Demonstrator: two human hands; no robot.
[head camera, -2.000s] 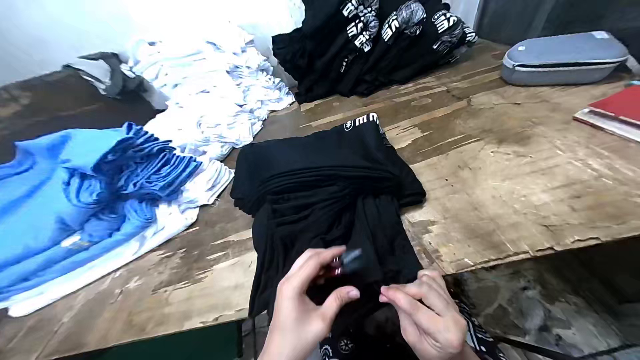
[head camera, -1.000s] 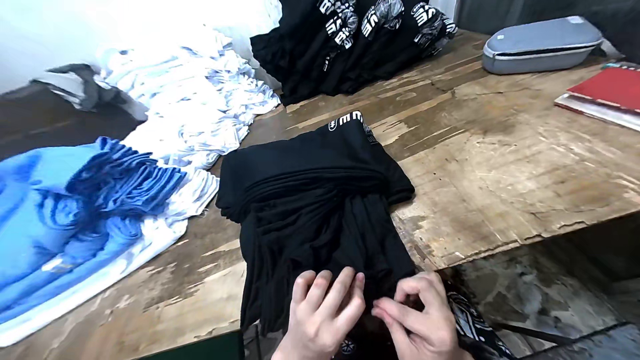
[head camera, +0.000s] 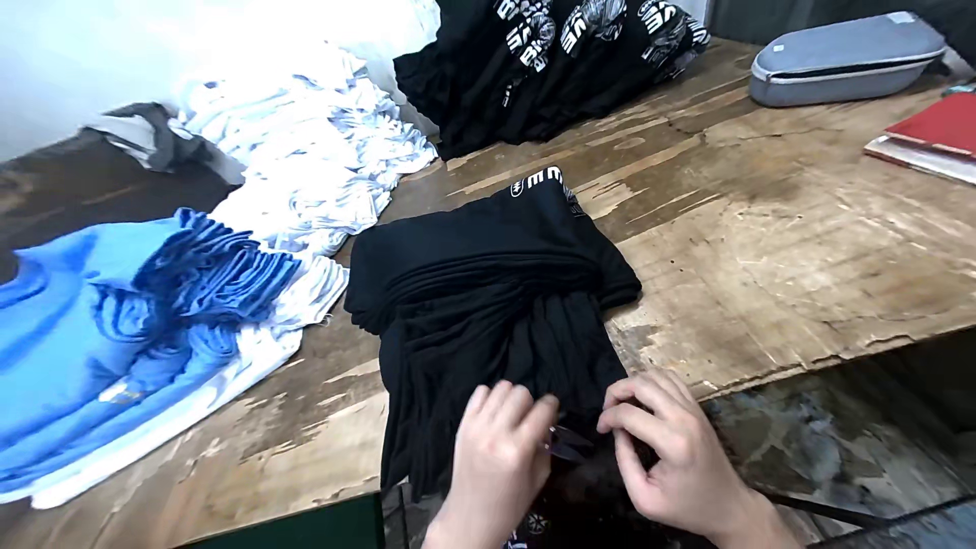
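Observation:
A stack of folded black fabric garments (head camera: 488, 259) with white print at its top corner lies on the worn wooden table, its lower part hanging toward the front edge. My left hand (head camera: 503, 442) is closed over small thread snips (head camera: 566, 444), whose pointed metal blades stick out toward the right. Facing them, my right hand (head camera: 663, 442) pinches something at the black cloth with thumb and fingers, probably a bit of the fabric; the fingertips hide it. The blades lie between the two hands, low over the cloth.
Blue garments (head camera: 84, 305) lie at the left, beside a heap of white fabric (head camera: 305, 145). Black printed garments (head camera: 488, 84) are piled at the back. A grey zip case (head camera: 846, 61) and a red book (head camera: 938, 126) sit at the right. The table's front edge runs below them.
The snips' blades show between my hands now; one second ago they were not visible. Two seconds ago my left hand was more open, with a blurred dark tool at its fingers.

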